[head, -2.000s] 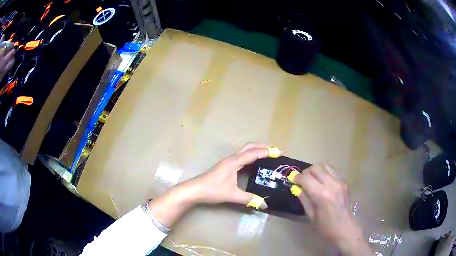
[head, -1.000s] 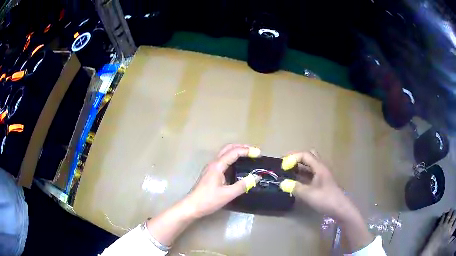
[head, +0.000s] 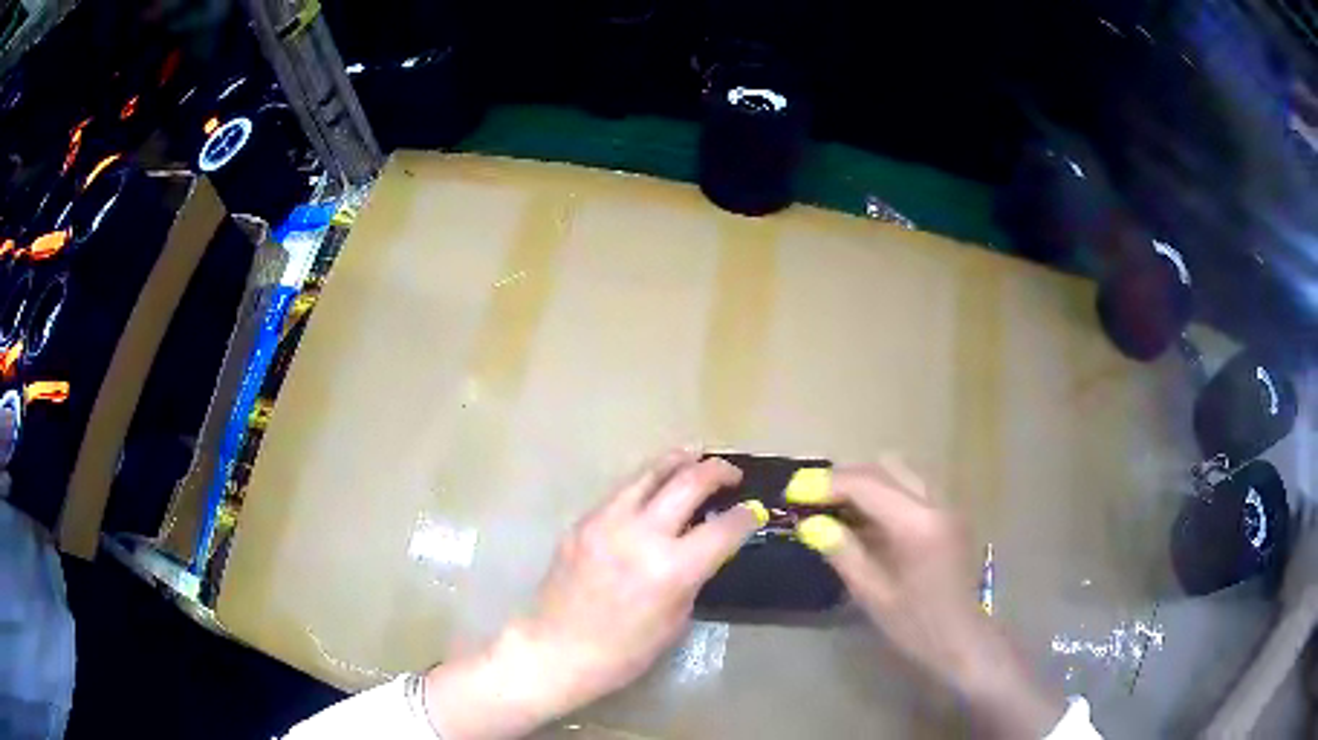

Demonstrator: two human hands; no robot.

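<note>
A black speaker housing (head: 766, 578) lies on its side on the tan cardboard. My left hand (head: 614, 571) is on its left part, with the thumb in a yellow finger cot at the opening. My right hand (head: 918, 571) is at the right side, slightly blurred, its yellow-cotted thumb and finger pinched close together over the opening. Thin lead wires (head: 782, 522) show faintly between the fingertips of both hands. The fingers hide most of the opening, and any connector is too small to tell.
Standing black units are at the back (head: 752, 152) and right (head: 1230, 529). A carton (head: 138, 369) with orange and white-ringed parts stands left. A slim pen-like tool (head: 987, 577) lies right of my right hand. Another person's arm shows at the lower right edge.
My left hand has moved onto the housing's opening from its left end. My right fingertips have come closer to my left thumb. The circuit strip seen earlier is now covered.
</note>
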